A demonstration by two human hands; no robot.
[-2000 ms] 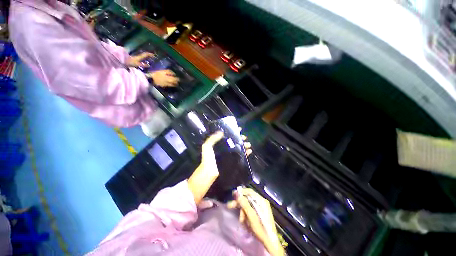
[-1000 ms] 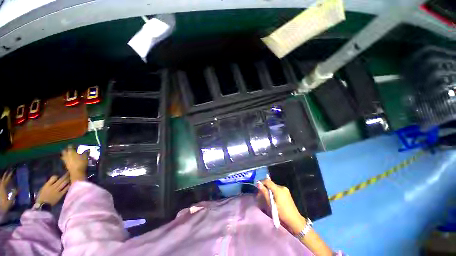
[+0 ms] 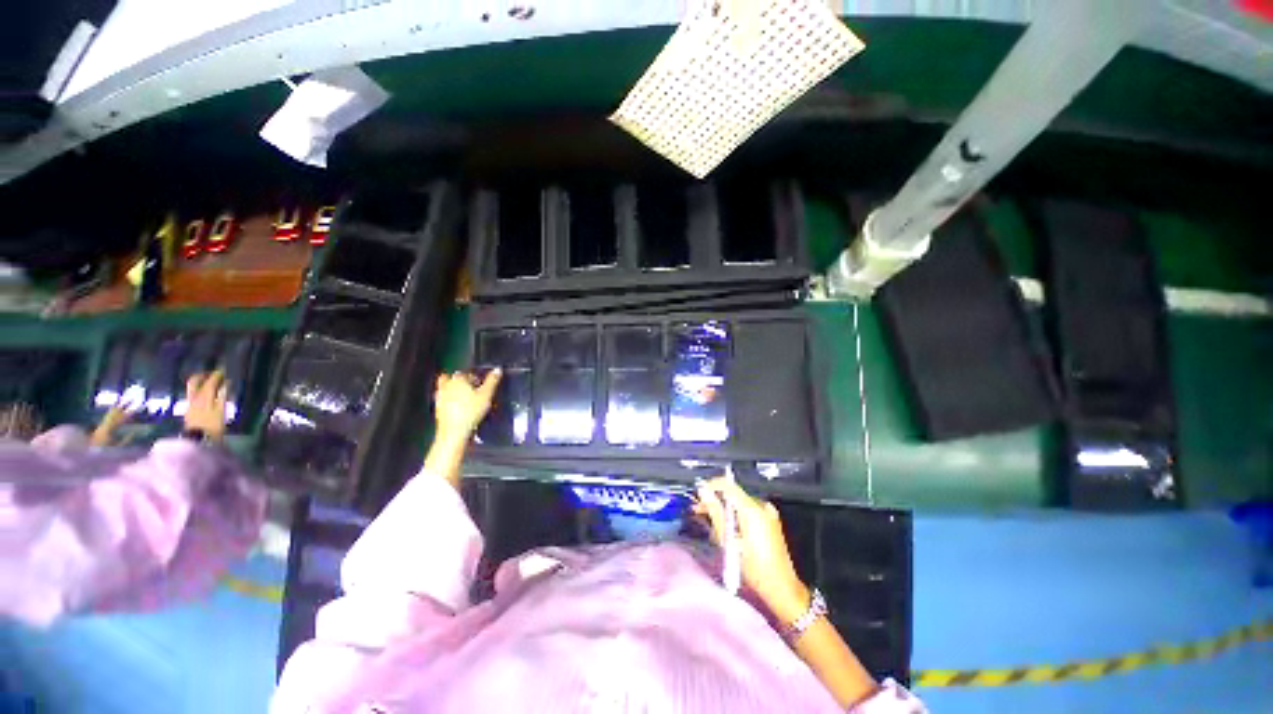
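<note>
A black foam tray [image 3: 776,384] lies on the bench in front of me. Four glossy phones sit side by side in it; the fourth phone [image 3: 700,380] shows bluish marks, and the rightmost slot is bare. My left hand [image 3: 464,407] is at the tray's left edge, fingertips at the leftmost phone [image 3: 511,405]; whether they grip it I cannot tell. My right hand [image 3: 751,537] is below the tray's right front edge, closed around a slim white stick [image 3: 732,561].
Behind stands a stacked tray [image 3: 556,286] of dark phones; another phone tray [image 3: 415,300] is at left. Black trays [image 3: 963,328] lie right of the metal post [image 3: 894,251]. A dotted sheet [image 3: 740,84] and white paper [image 3: 321,115] hang above. Another person [image 3: 119,516] works at left.
My left hand has moved right from the area beyond the left tray to the working tray. My right hand still holds the white stick. The view has shifted.
</note>
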